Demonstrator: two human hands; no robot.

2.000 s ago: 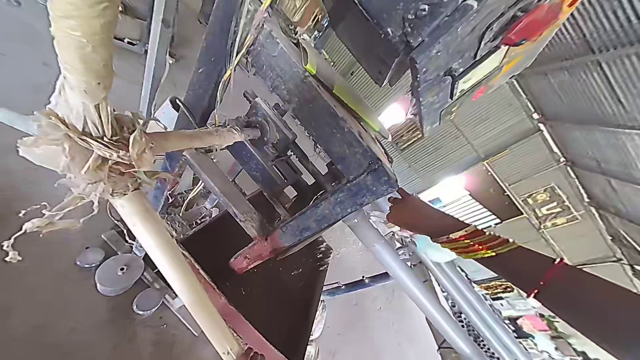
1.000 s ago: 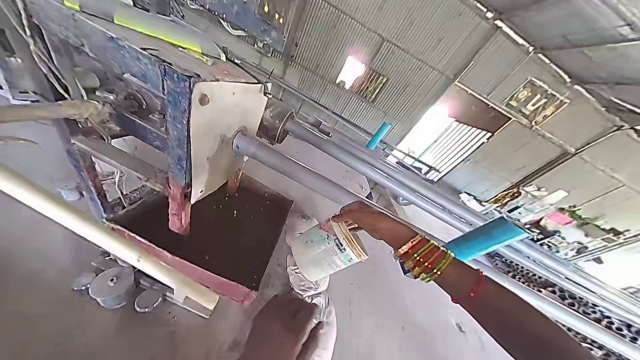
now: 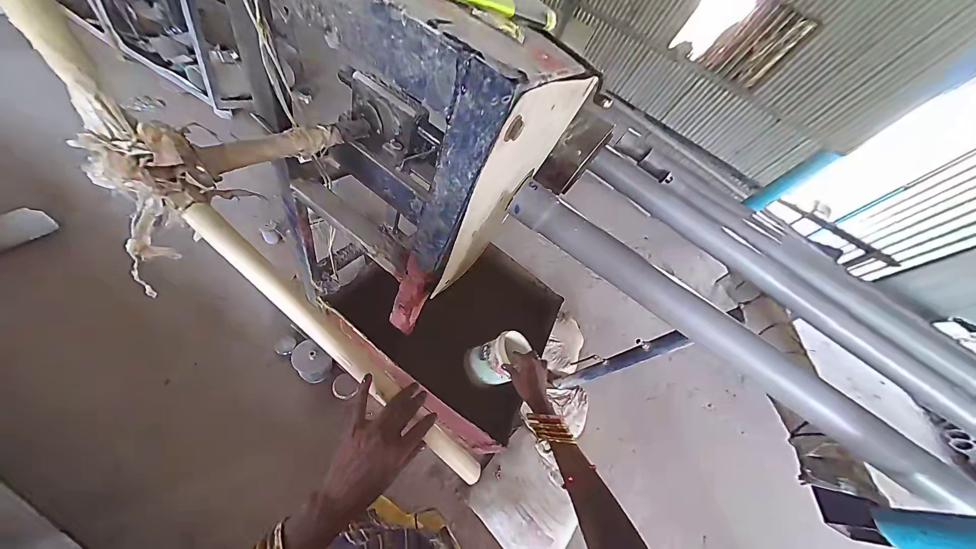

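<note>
My right hand [image 3: 528,377] grips the rim of a small white plastic bucket [image 3: 489,364], which is tilted over the dark inside of a red-edged metal tank [image 3: 467,427]. Whether the bucket touches what is in the tank cannot be told. My left hand [image 3: 381,435], fingers spread, lies at or just over a cream plastic pipe [image 3: 263,282] running along the tank's near edge. The hand holds nothing.
A blue-painted machine frame [image 3: 476,152] with a pale plate [image 3: 518,168] stands over the tank. Long grey pipes [image 3: 656,282] extend to the right. Cloth-wrapped piping [image 3: 164,164] is at left, with round weights [image 3: 310,361] on the floor. A blue bar [image 3: 633,358] lies beyond the tank.
My right hand has carried the bucket from beside the tank to over it. My left hand has moved from near the bucket to the cream pipe. The view has shifted greatly.
</note>
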